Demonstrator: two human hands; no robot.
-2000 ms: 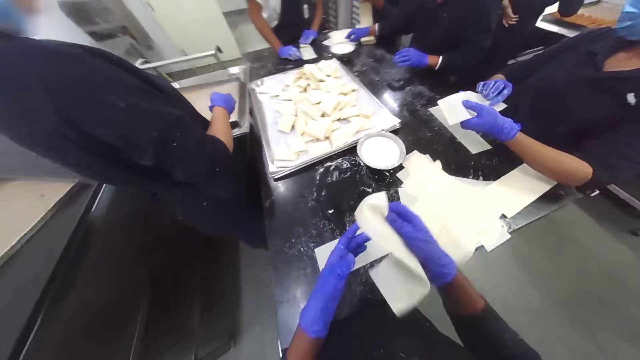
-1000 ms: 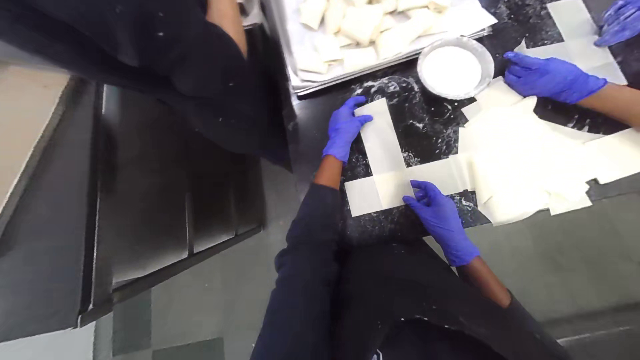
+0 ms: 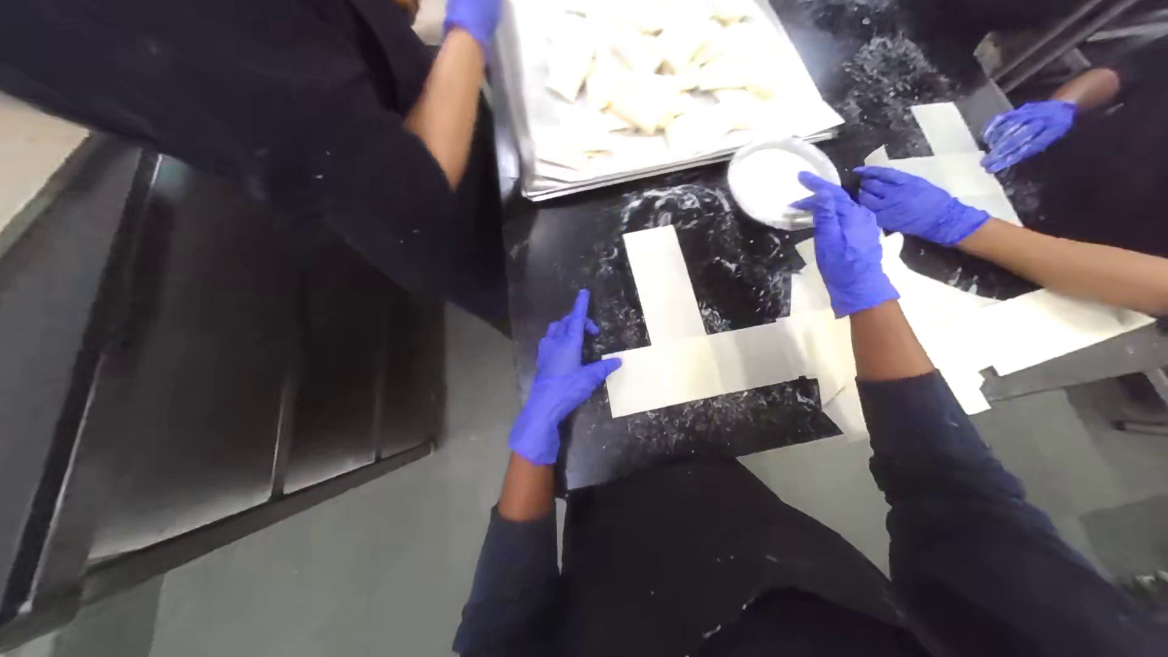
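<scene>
Two pale dough strips lie crosswise on the black tabletop: an upright strip (image 3: 664, 278) and a level strip (image 3: 712, 365) that overlaps its lower end. My left hand (image 3: 558, 379), in a blue glove, rests at the left end of the level strip, its fingers apart and holding nothing. Over the near edge of a round bowl of white paste or liquid (image 3: 771, 182) is my right hand (image 3: 844, 242), also gloved, its fingertips at the bowl's rim. Whether they touch the contents cannot be told. Below and right of that hand lies a pile of overlapping dough sheets (image 3: 931, 319).
A paper-lined tray (image 3: 584, 187) of folded dough pieces (image 3: 643, 82) stands at the back. A co-worker's gloved hands (image 3: 917, 205) are close to my right hand, by another crossed pair of strips (image 3: 967, 169). Another person's arm (image 3: 452, 100) reaches in at the upper left.
My right hand has moved from the crossed strips up to the bowl. My left hand has left the upright strip's top for the level strip's left end. Two seconds ago both hands held dough sheets.
</scene>
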